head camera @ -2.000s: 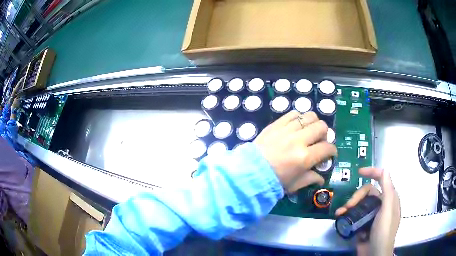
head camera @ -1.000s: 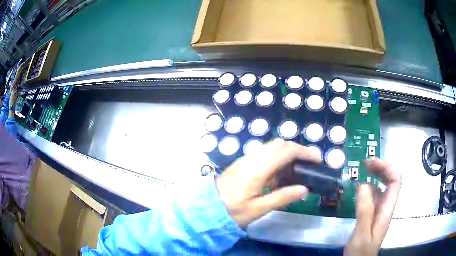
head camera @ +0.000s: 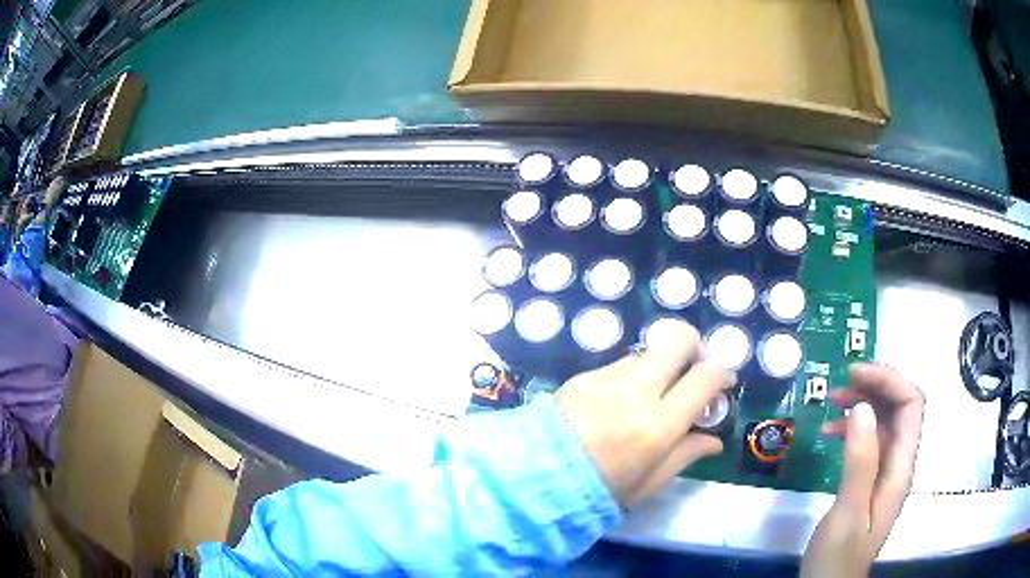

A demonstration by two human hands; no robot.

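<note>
The green circuit board lies across the conveyor, mostly covered by rows of black capacitors with pale round tops. My left hand reaches in from the lower left, palm down. Its fingers and thumb are around a capacitor that stands upright at the near side of the board; its lower part is hidden. My right hand is beside the board's near right corner, fingers apart and empty. A copper-orange toroidal inductor sits between the hands, and another is at the near left.
An empty brown box is on the green surface beyond the rail. The near metal rail runs below my hands. Another board and a person's blue sleeve are at far left. Brown cardboard is lower left. Black handwheels are right.
The capacitor first lay in my right hand, then tilted in my left; now it stands upright under my left fingers. My right hand is empty. The view has shifted, moving the board rightward in the picture.
</note>
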